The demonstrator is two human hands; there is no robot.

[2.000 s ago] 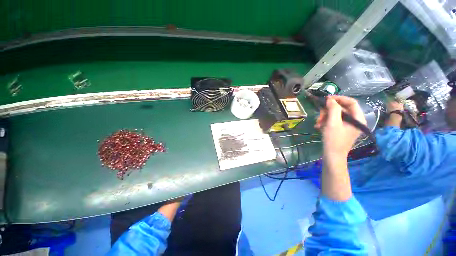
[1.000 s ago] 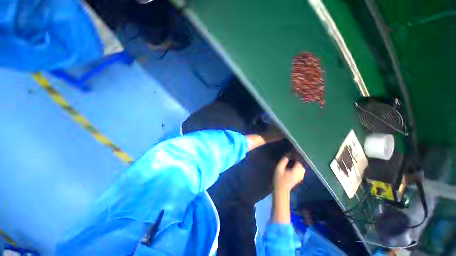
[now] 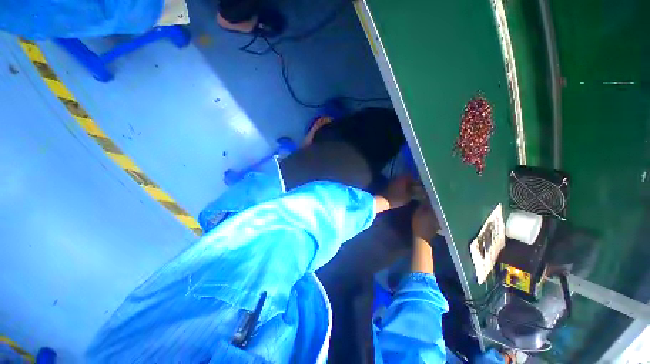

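Note:
My left hand (image 3: 400, 192) and my right hand (image 3: 425, 224) are close together over my lap, at the bench's near edge. Their fingers are partly hidden and blurred. A tiny pale spot shows between them; I cannot tell what it is or whether either hand holds it. The soldering iron's dark handle (image 3: 566, 293) appears to rest at the station, away from my hands. The pile of small red-brown components (image 3: 475, 134) lies on the green bench (image 3: 445, 92). The pale board (image 3: 487, 243) with dark slivers lies near the edge.
The black fume fan (image 3: 539, 193), white tub (image 3: 523, 227) and yellow-fronted soldering station (image 3: 516, 278) stand beyond the board. Black cords (image 3: 485, 300) hang by the bench edge. Blue floor with yellow-black tape (image 3: 107, 146), a blue chair base and another person's blue coat show at left.
The view has turned and tipped toward the floor and my lap. My right hand has let go of the soldering iron and moved down beside my left hand at the bench edge.

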